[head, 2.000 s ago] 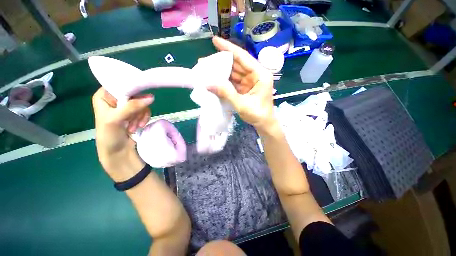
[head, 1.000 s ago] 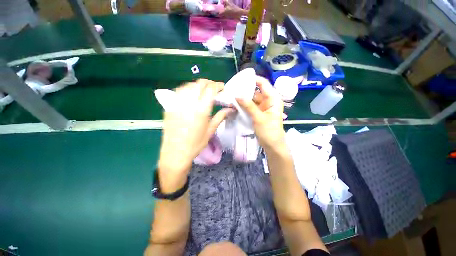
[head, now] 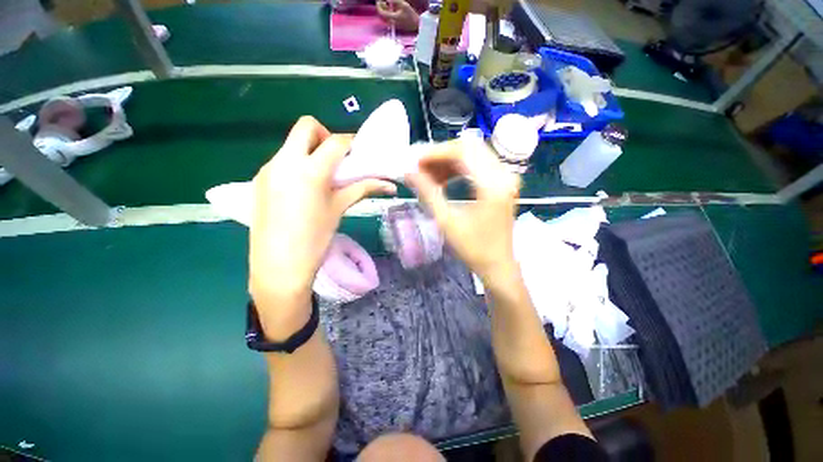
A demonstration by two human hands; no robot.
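My left hand (head: 302,203) grips the headband of the cat-ear headphones (head: 381,144) above the mat. One white pointed ear stands up between my hands; the other sticks out left of my left hand. My right hand (head: 469,198) is at the right end of the headband, fingers bent and blurred; whether it grips is unclear. The pink ear cushion (head: 347,269) hangs below my left hand, and the other ear cup (head: 413,236) hangs blurred beside my right hand. The grey mat in clear plastic (head: 406,361) lies below.
White wiping cloths (head: 568,280) and a stack of dark foam sheets (head: 690,302) lie at right. A solvent bottle (head: 593,158) stands near the blue parts tray (head: 609,113). Another headset (head: 81,131) lies on the conveyor at left. A coworker's hand (head: 397,13) shows at the top.
My left hand has moved left and slightly down along the headband, uncovering more of the upright ear. My right hand's fingers have bent near the headband's right end. The ear cups hang farther left.
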